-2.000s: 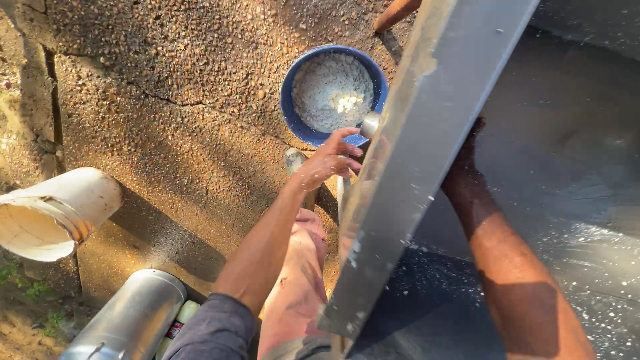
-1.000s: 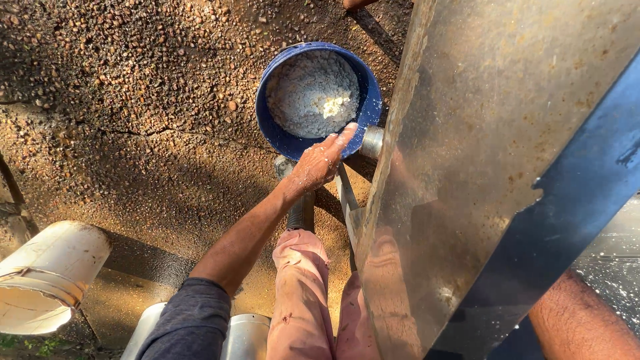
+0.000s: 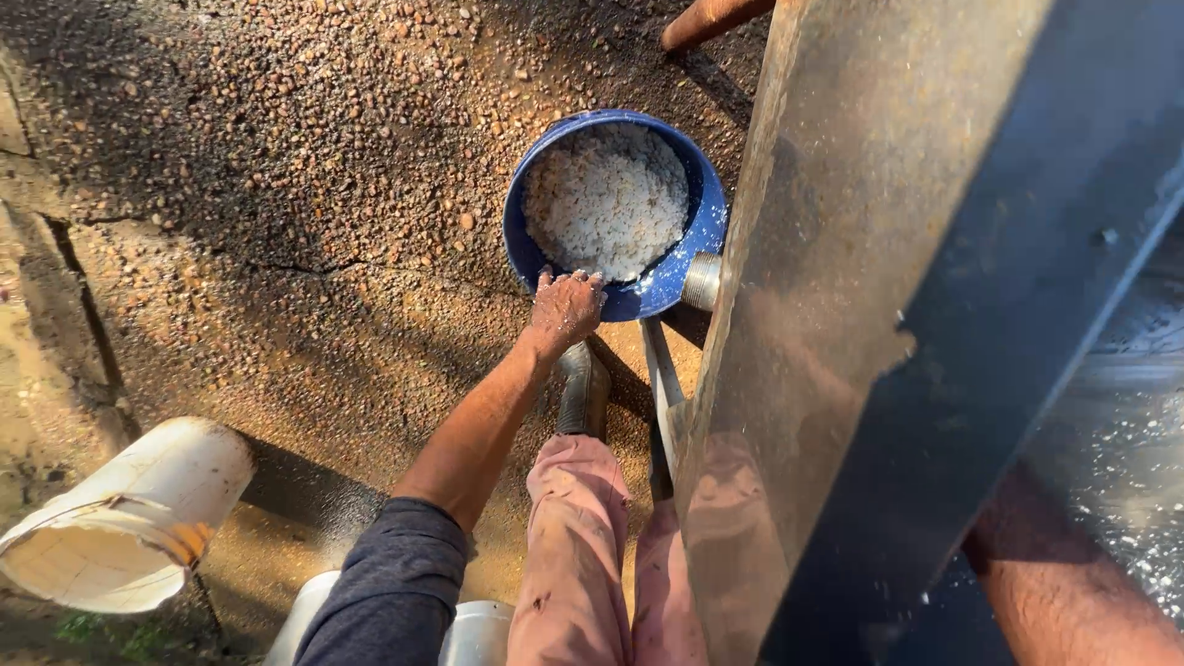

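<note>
My left hand rests at the near rim of a blue round tub, its fingers over the edge. White crumbly wet material fills much of the tub. A threaded metal pipe stub juts from the metal trough over the tub's right side. My right forearm reaches down behind the trough's wall; the hand itself is hidden. White specks dot the wet surface inside the trough.
A worn white plastic bucket lies tipped at the lower left. Metal cans stand by my left arm. A metal leg is below the trough, and a reddish-brown post is at the top. The ground is pebbled.
My left hand has moved from beside the pipe stub leftward along the tub's near rim. The view has shifted, and less of my right arm shows than two seconds ago.
</note>
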